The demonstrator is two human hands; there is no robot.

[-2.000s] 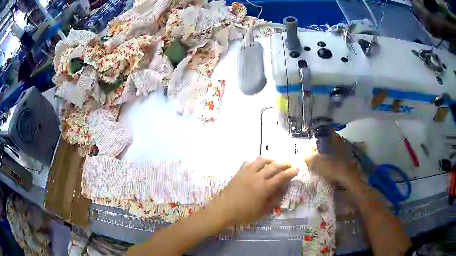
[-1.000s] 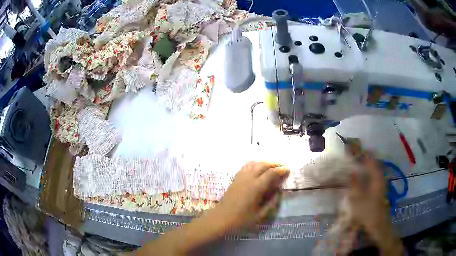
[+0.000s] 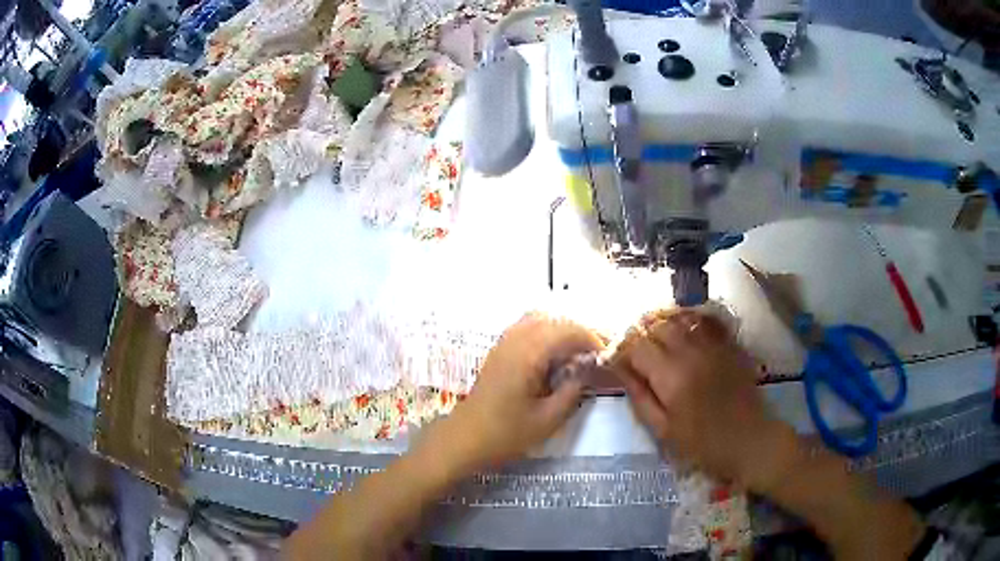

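Observation:
My left hand (image 3: 535, 378) pinches a small bunched part of the floral fabric in front of the presser foot (image 3: 641, 259). My right hand (image 3: 696, 384) is close beside it, fingers curled on the same fabric. A floral end of the fabric (image 3: 713, 515) hangs below my right hand over the table's front edge. A crinkled pinkish-white strip (image 3: 285, 373) with a floral border lies flat to the left of my left hand. The white sewing machine head (image 3: 757, 104) stands behind my hands. The fabric between my fingertips is partly hidden.
Blue-handled scissors (image 3: 855, 384) lie open-bladed right of my right hand. A red slim tool (image 3: 904, 296) lies behind them. A tangled floral pile (image 3: 252, 121) is at the back left, a brown board (image 3: 140, 395) at the left end. A grey oblong lamp (image 3: 499, 110) stands left of the head.
My right hand has come back from the right to meet my left hand. The scissors, earlier partly covered by my right hand, are now in full view. The camera view has shifted slightly.

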